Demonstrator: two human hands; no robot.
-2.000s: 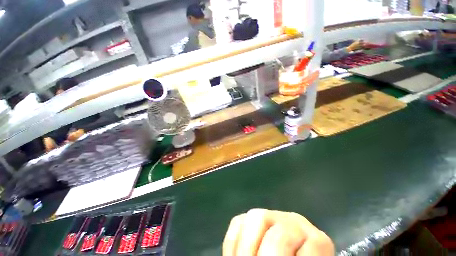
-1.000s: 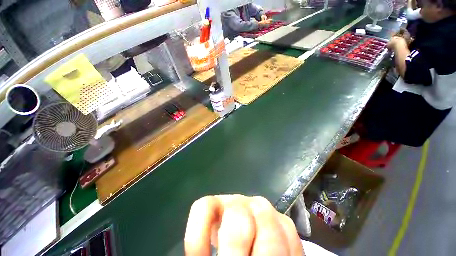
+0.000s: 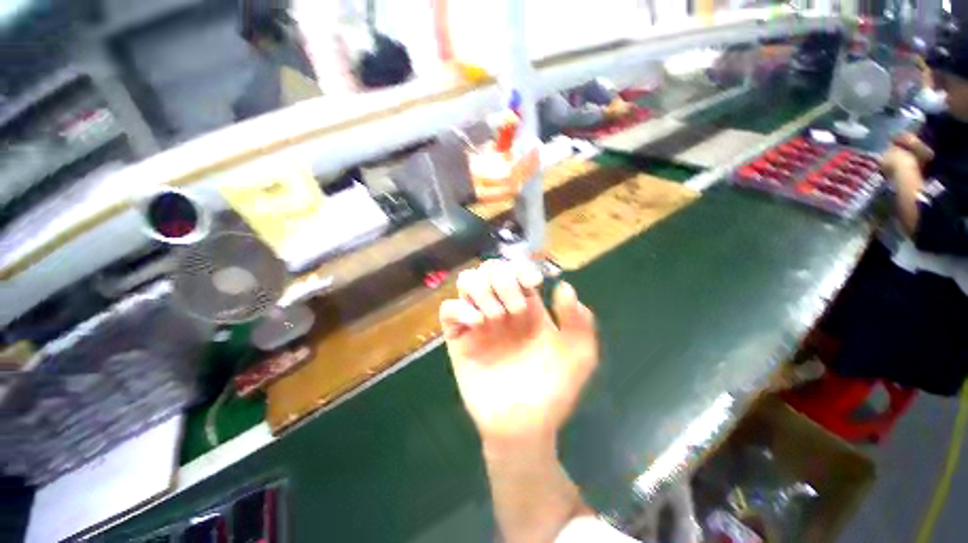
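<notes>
My right hand (image 3: 520,355) is raised in the middle of the view above the green belt (image 3: 382,483). Its palm seems to face me, the fingers are half curled and the thumb stands apart. No object shows in it. My left hand is not in view. At the bottom left, a clear tray (image 3: 278,509) with dark-screened phones (image 3: 249,518) is cut off by the picture's edge. The picture is blurred.
A desk fan (image 3: 234,280), a red phone-like item (image 3: 272,370) and a brown board (image 3: 350,355) lie beyond the belt. A bottle stands behind my fingers by the post (image 3: 531,202). At right are a filled phone tray (image 3: 812,175), a seated person (image 3: 939,212) and a cardboard box (image 3: 828,456).
My right hand has risen from the bottom edge, and its fingers have loosened from a fist-like curl, showing palm and wrist. The view swung right, then slightly back left.
</notes>
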